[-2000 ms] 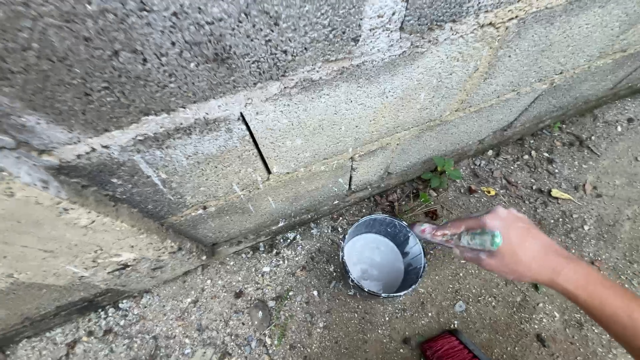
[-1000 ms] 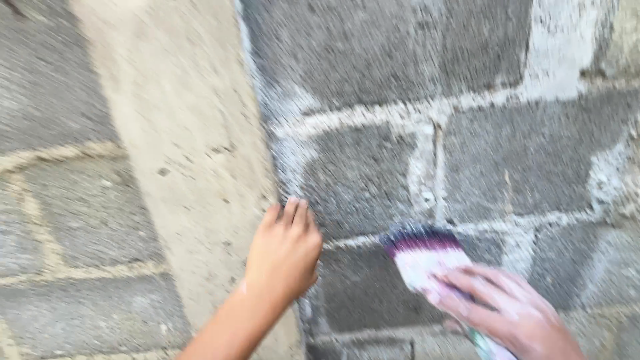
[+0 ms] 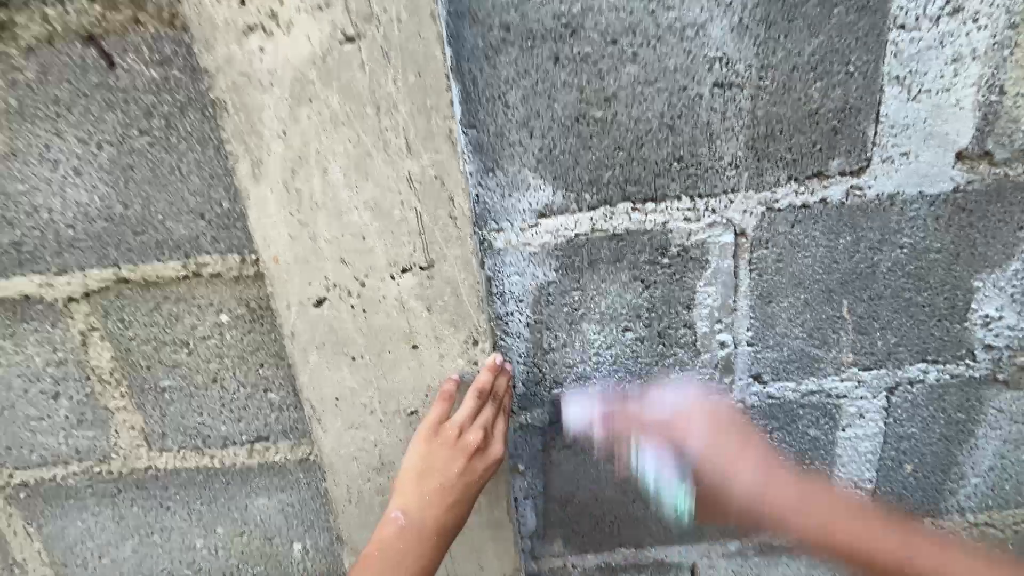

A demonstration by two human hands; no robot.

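Note:
My left hand (image 3: 460, 440) rests against the smooth concrete pillar (image 3: 376, 240), fingers pointing up and their tips at its right edge. Nothing is held in it. To its right, my right hand (image 3: 680, 440) is blurred and grips a paintbrush (image 3: 664, 480) against the block wall (image 3: 632, 312), just right of the pillar's edge. The brush's whitish, green-tipped handle slants down below the fingers; its bristles are hardly discernible in the blur. Whitish coating lies on the blocks and mortar joints beside the pillar.
Grey concrete blocks (image 3: 160, 360) with rough pale mortar joints stand left of the pillar. More blocks (image 3: 864, 280) reach to the right, with a broad whitish mortar patch (image 3: 932, 96) at the upper right.
The view has swung from the ground and bucket up to the wall. Since one second ago, my right hand and brush have moved left toward the pillar's edge. My left hand stays on the pillar.

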